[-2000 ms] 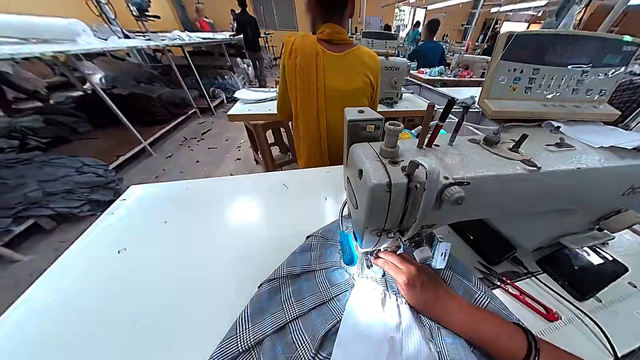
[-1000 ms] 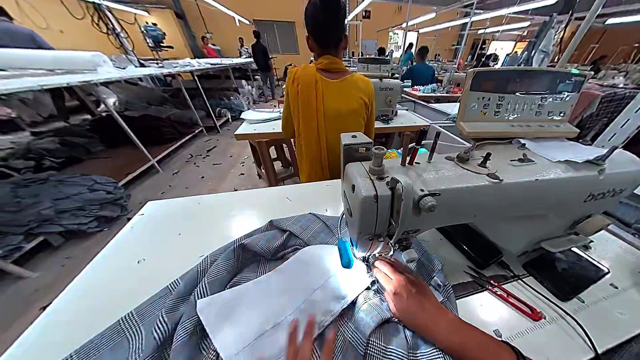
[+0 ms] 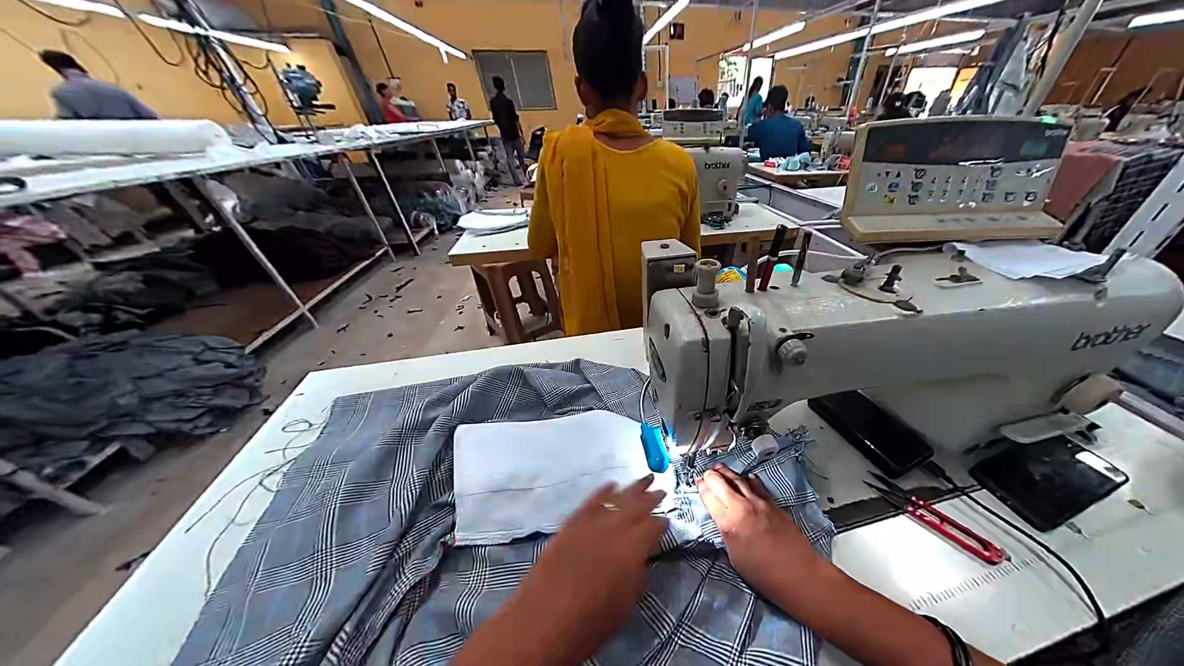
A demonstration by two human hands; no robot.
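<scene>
A grey plaid cloth [image 3: 370, 499] lies spread over the sewing table, with a white fabric piece [image 3: 546, 462] on top of it. The head of a Brother sewing machine [image 3: 712, 361] stands over the cloth, its needle area lit. My right hand [image 3: 749, 518] presses the plaid cloth close beside the presser foot, fingertips bent on the fabric. Left of it, my left hand [image 3: 606, 546] is over the right part of the white piece, somewhat blurred; whether it grips fabric is unclear. A blue guard [image 3: 655, 448] hangs at the needle's left.
Red thread snips [image 3: 953, 529], a black phone [image 3: 869, 433] and a second dark device [image 3: 1050, 481] with a cable lie right of the cloth. A co-worker in yellow [image 3: 620, 213] is beyond the table. Shelving with piled cloth [image 3: 129, 388] stands left.
My left hand, out of view two seconds ago, has come in from below and reached the white piece. More plaid cloth now lies spread to the left. My right hand remains near the needle.
</scene>
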